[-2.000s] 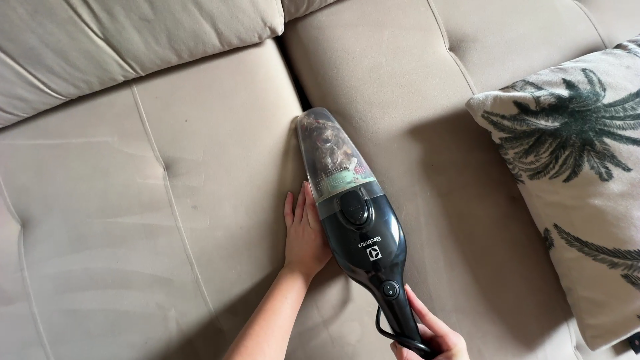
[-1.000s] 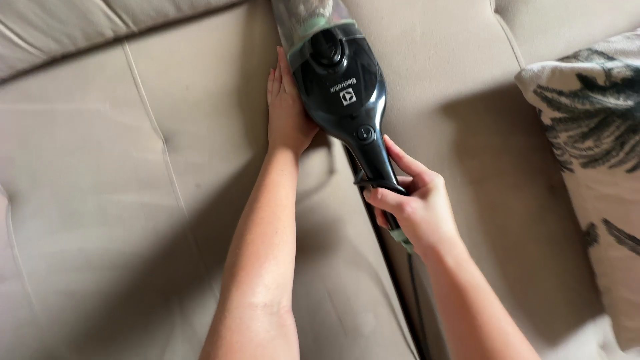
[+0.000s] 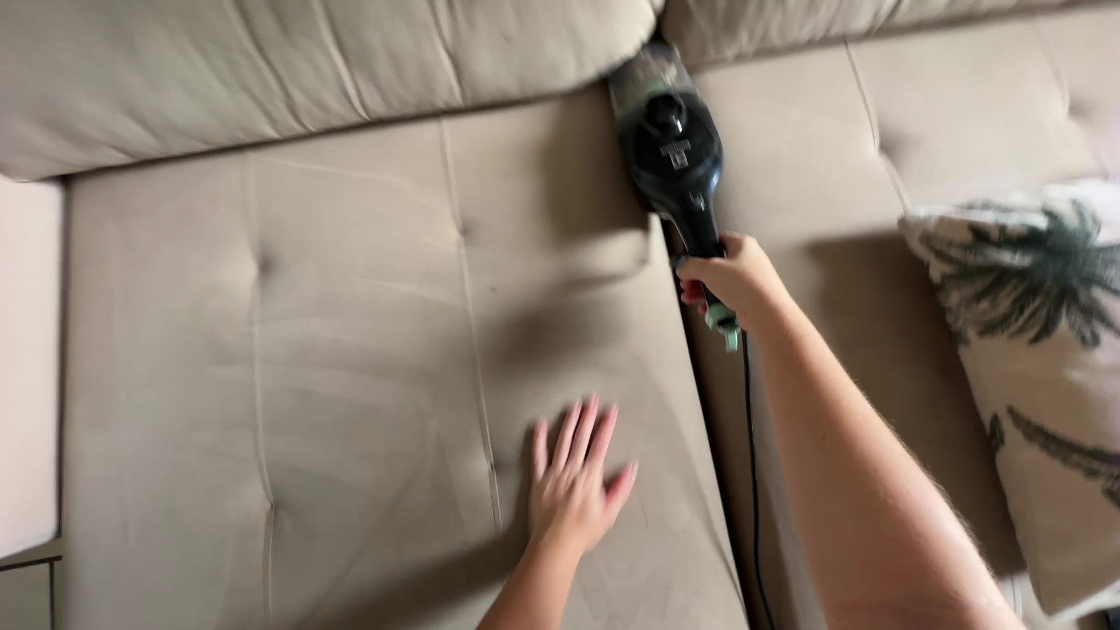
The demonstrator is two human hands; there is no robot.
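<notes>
My right hand (image 3: 733, 273) grips the handle of a black Electrolux handheld vacuum cleaner (image 3: 672, 162). The vacuum's clear dust container points away from me, its front end close to where the two back cushions meet, over the gap between the seat cushions. Its nozzle tip is blurred. My left hand (image 3: 573, 486) lies palm down on the left beige seat cushion (image 3: 367, 350), fingers apart, with nothing in it. From the handle's green end a black power cord (image 3: 754, 490) runs down along the gap.
Beige back cushions (image 3: 289, 70) border the top of the sofa. At the right, a throw pillow (image 3: 1006, 376) with a dark palm print rests on the other seat cushion. The sofa's pale armrest (image 3: 26, 367) stands at the far left.
The vacuum in my right hand has moved along the gap to the back cushions. My left hand, beside the vacuum's body before, now rests apart from it on the left seat cushion.
</notes>
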